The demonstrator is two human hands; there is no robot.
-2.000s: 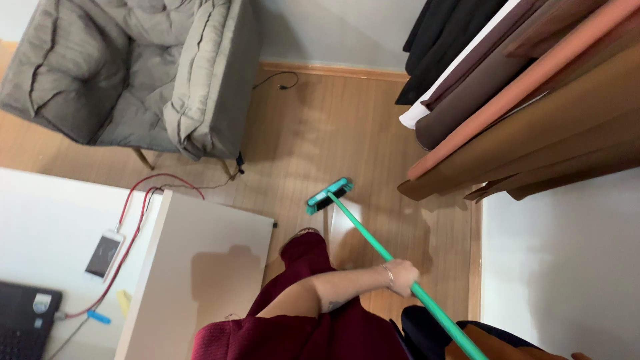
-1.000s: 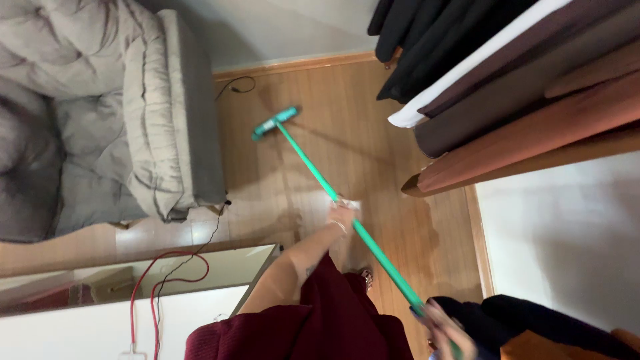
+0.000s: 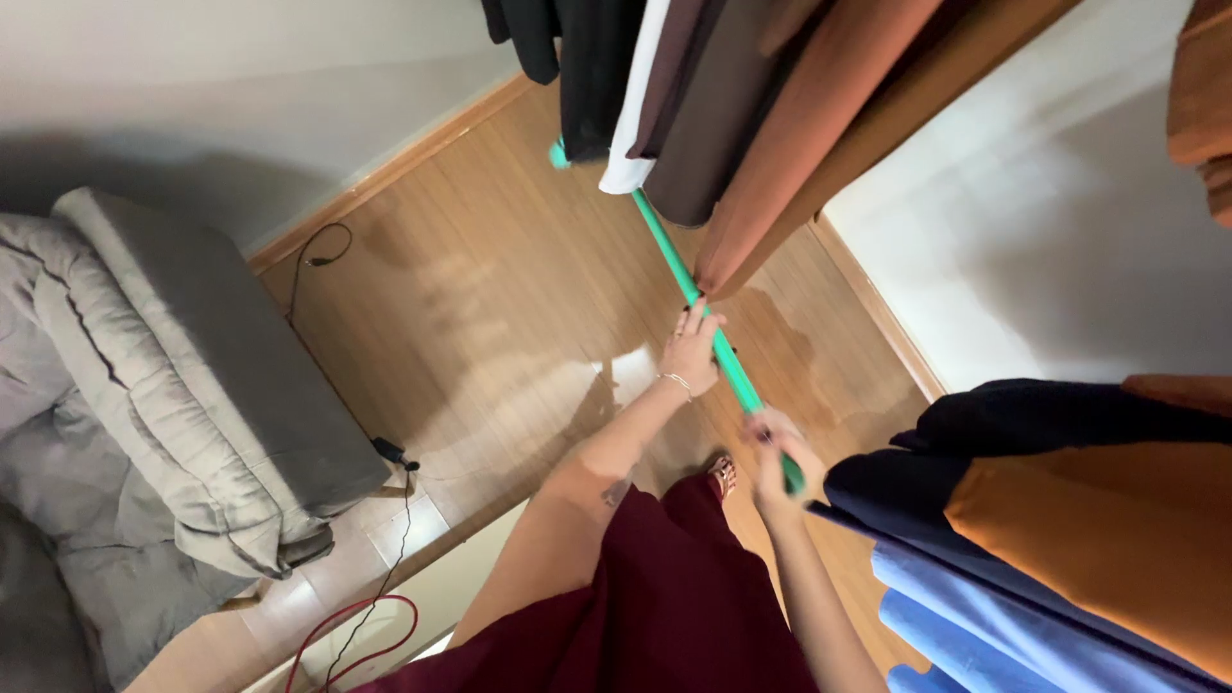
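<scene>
A green broom handle (image 3: 733, 371) slants across the middle of the view, over the wooden floor. Around its middle part my left hand (image 3: 693, 351) is closed, with a bracelet at the wrist. My right hand (image 3: 782, 448), somewhat blurred, grips the handle near its lower end. The far part of the handle passes behind the hanging garments. A small bit of the turquoise broom head (image 3: 558, 152) shows beside the black garments (image 3: 602, 77); the rest of the head is hidden behind them.
Brown and rust garments (image 3: 818, 125) hang above the handle. Blue and orange garments (image 3: 1088, 520) hang at the right. A grey armchair (image 3: 279, 385) stands at the left, with a black cable (image 3: 322, 245) on the floor by the baseboard. A red cable (image 3: 409, 616) loops at the bottom.
The broom head has moved from open floor near the armchair to behind the hanging garments. My right hand, not visible on the handle two seconds ago, holds its near end. The view has turned.
</scene>
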